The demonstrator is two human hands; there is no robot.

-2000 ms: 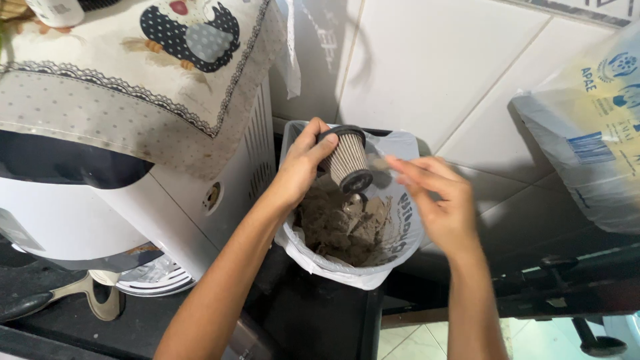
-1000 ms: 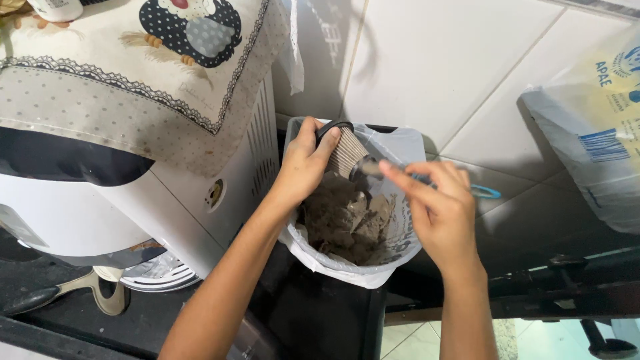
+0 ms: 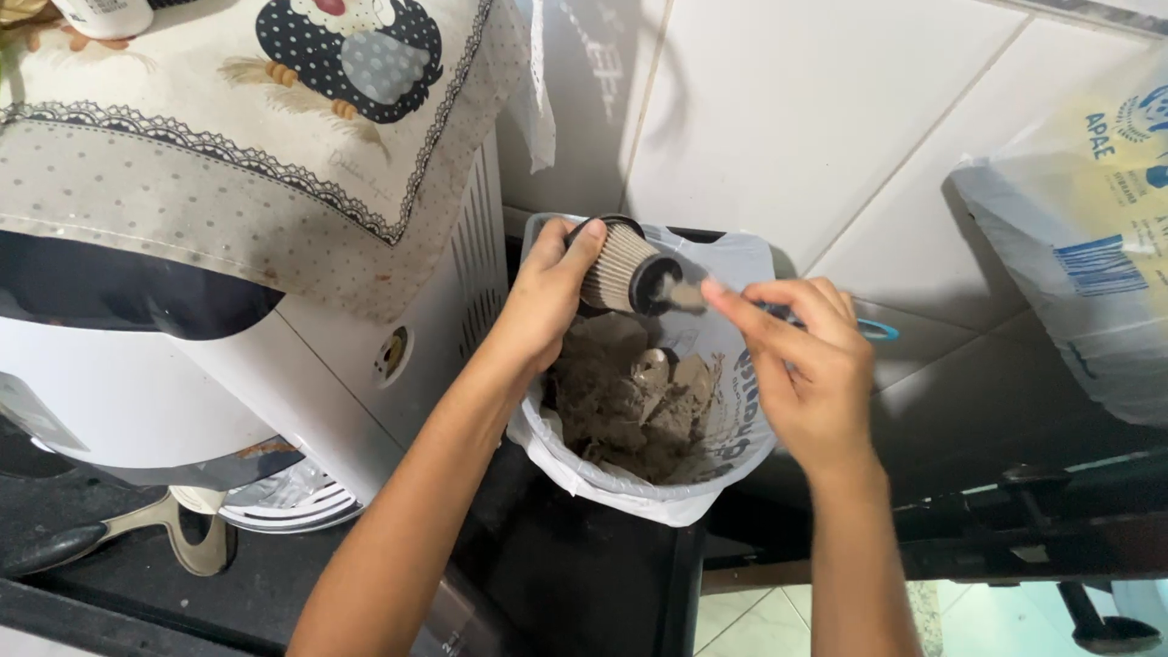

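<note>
My left hand (image 3: 552,287) grips a pleated cone filter (image 3: 620,266) by its wide black rim, tilted over a small bin (image 3: 639,488) lined with a white plastic bag. My right hand (image 3: 803,360) holds a slim brush (image 3: 684,294) with a blue loop (image 3: 878,330) at its handle end. The blurred bristles are at the filter's black narrow end. Inside the bin lies a heap of grey dust and debris (image 3: 630,401), below both hands.
A white appliance (image 3: 219,392) under a printed cloth (image 3: 274,182) stands left of the bin. A utensil with a black handle (image 3: 137,529) lies beside it. Behind is a white tiled wall (image 3: 803,119); a plastic bag (image 3: 1077,237) hangs at the right.
The filter's narrow end, lower and partly hidden behind the brush a second ago, now faces more to the right. The brush has shifted around that end, still in my right hand.
</note>
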